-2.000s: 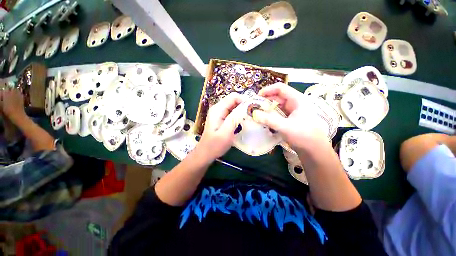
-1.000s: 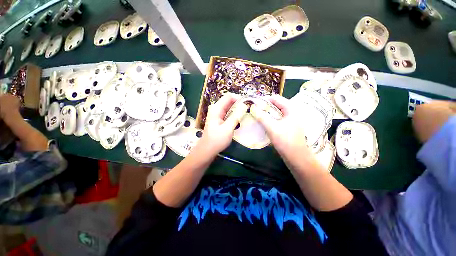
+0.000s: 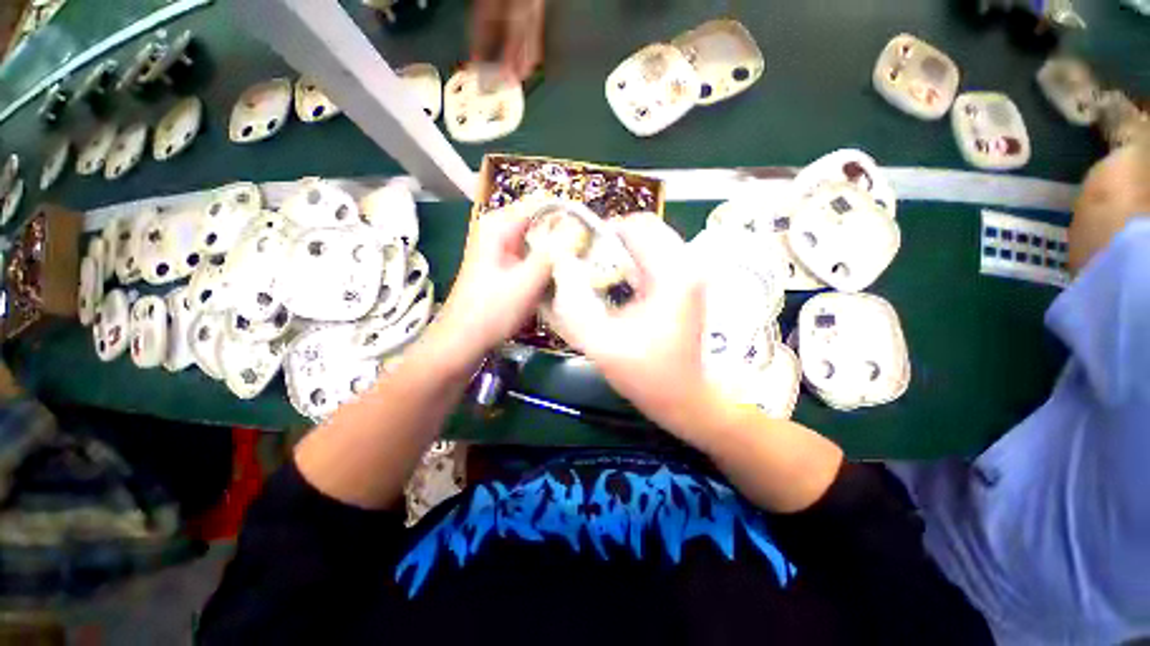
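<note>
My left hand and my right hand hold one off-white plastic housing between them, tilted over the parts box. A dark hole shows near my right fingers. The fingers cover much of it and the image is blurred, so I cannot tell whether a ring is in it. The brown cardboard parts box behind my hands holds many small shiny rings. A small mallet lies at the bench edge below the box, its shaft pointing right.
Overlapping housing stacks lie left and right of the box. A slanting metal post rises ahead. Housings sit on the green belt. A blurred hand reaches over the belt. Other people's arms show at right and left.
The housing has been lifted and tilted in my hands, uncovering the mallet head. My right hand has turned. The view has shifted. A hand and another housing have appeared on the far belt.
</note>
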